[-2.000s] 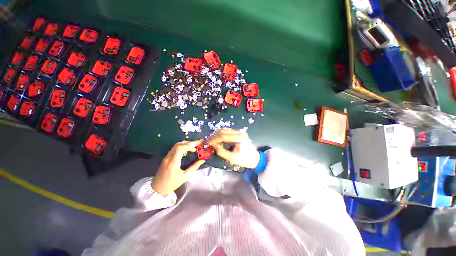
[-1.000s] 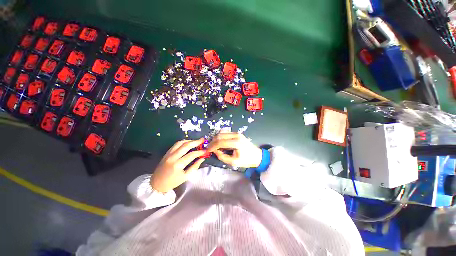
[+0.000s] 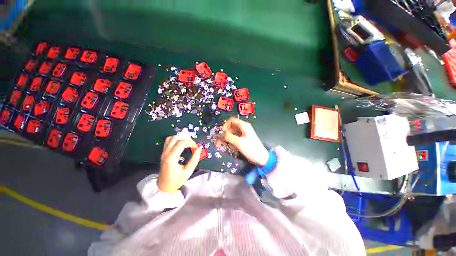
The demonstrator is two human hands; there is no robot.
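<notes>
My left hand point(image 3: 176, 161) holds a red housing point(image 3: 202, 152) between thumb and fingers, near my body. My right hand point(image 3: 243, 140), with a blue band at the wrist, is over the scatter of small whitish parts point(image 3: 188, 133), its thumb and fingertips close together. Whether it pinches a small part is too small to tell. A large heap of small loose parts point(image 3: 172, 98) lies beyond the hands. Several loose red housings point(image 3: 241, 94) lie on and beside the heap.
A black blister tray point(image 3: 137, 100) with rows of red housings is at left. At right are an orange-brown frame point(image 3: 325, 123), white squares point(image 3: 302, 118), a white control box point(image 3: 378, 146), a blue unit point(image 3: 431, 171) and a wooden-edged tray point(image 3: 334, 45) under the edge of crumpled clear film point(image 3: 395, 104).
My right hand has come away from the held housing and moved right and forward over the small parts. My left hand keeps the housing, now more exposed. The whole view has shifted slightly.
</notes>
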